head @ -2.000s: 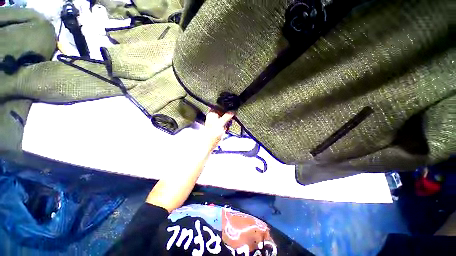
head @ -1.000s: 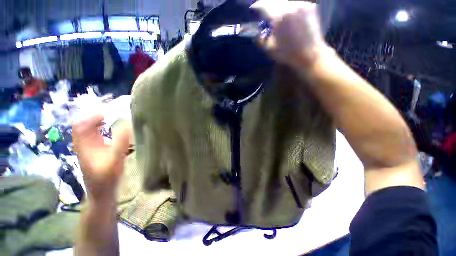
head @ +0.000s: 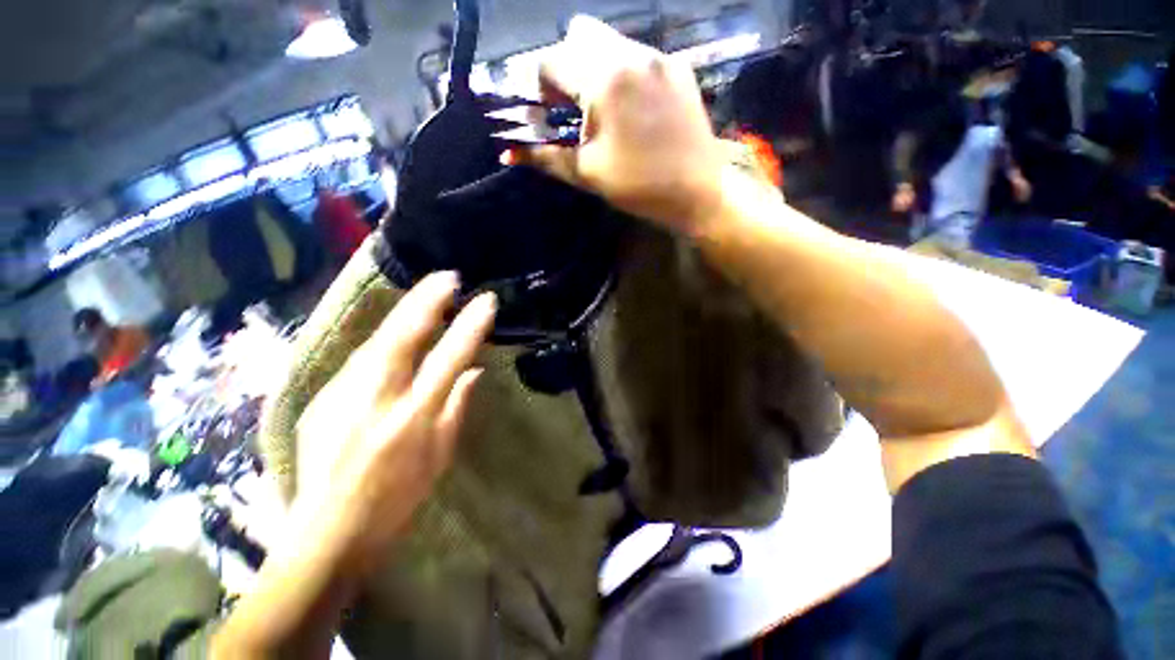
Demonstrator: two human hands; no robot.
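An olive-green textured jacket [head: 515, 451] hangs upright in front of me, with a black collar [head: 445, 194], black front edging and a round black fastening [head: 552, 368]. My right hand [head: 631, 123] is at the collar's upper right, closed on small thread snips [head: 526, 126] whose pointed metal blades point left over the collar. Whether it also grips cloth is hidden. My left hand [head: 387, 419] is in front of the jacket's shoulder at the left, fingers apart and empty; whether it touches the cloth is unclear. A thin dark hook [head: 465, 45] rises above the collar.
A white tabletop [head: 1031, 335] extends right, with a loose black hanger [head: 709, 548] below the jacket. Clear plastic [head: 245, 348] and dark green cloth [head: 142, 600] lie left. A person in orange [head: 119, 348] is behind left, others behind right. A blue container [head: 1050, 245] stands right.
The jacket was first flat with a hand at its front edge, then lifted upright; it is now closer and turned. My left hand has moved right, in front of its shoulder. The snips' blades now show.
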